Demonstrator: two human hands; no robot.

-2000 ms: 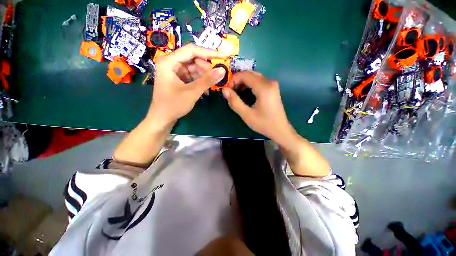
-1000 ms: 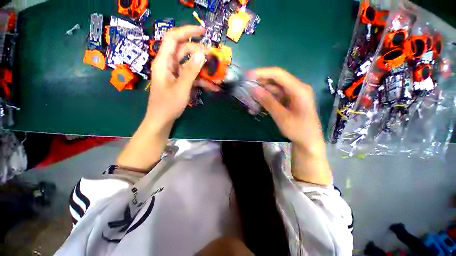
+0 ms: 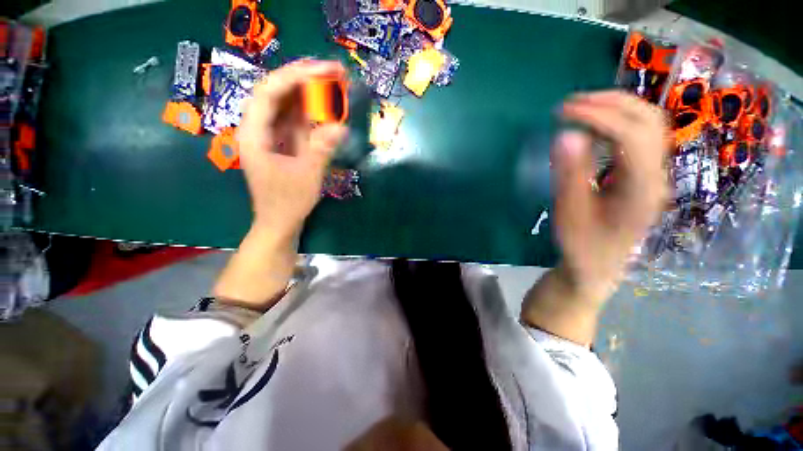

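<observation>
My left hand [image 3: 286, 145] holds an orange housing [image 3: 325, 99] between thumb and fingers above the green bench [image 3: 440, 211]; the housing is blurred. My right hand [image 3: 612, 167] is at the right, near the clear bag, strongly blurred. A faint greyish blur shows beside its fingertips, and I cannot tell whether it holds something. A yellow-orange square piece [image 3: 386, 126] lies on the bench between the hands. A small dark module [image 3: 342, 183] lies just below my left hand's fingers.
Circuit boards [image 3: 231, 88] and orange housings [image 3: 183, 117] lie at the left centre. More boards and housings [image 3: 429, 12] lie at the far centre. A clear bag of orange parts [image 3: 718, 238] is at the right, another filled bag at the left edge. A small whitish piece [image 3: 540, 222] lies near the front edge.
My right hand has moved away from the left hand, to the right beside the bag. My left hand has shifted slightly left and still holds the orange housing. The view has shifted, showing more of the far edge.
</observation>
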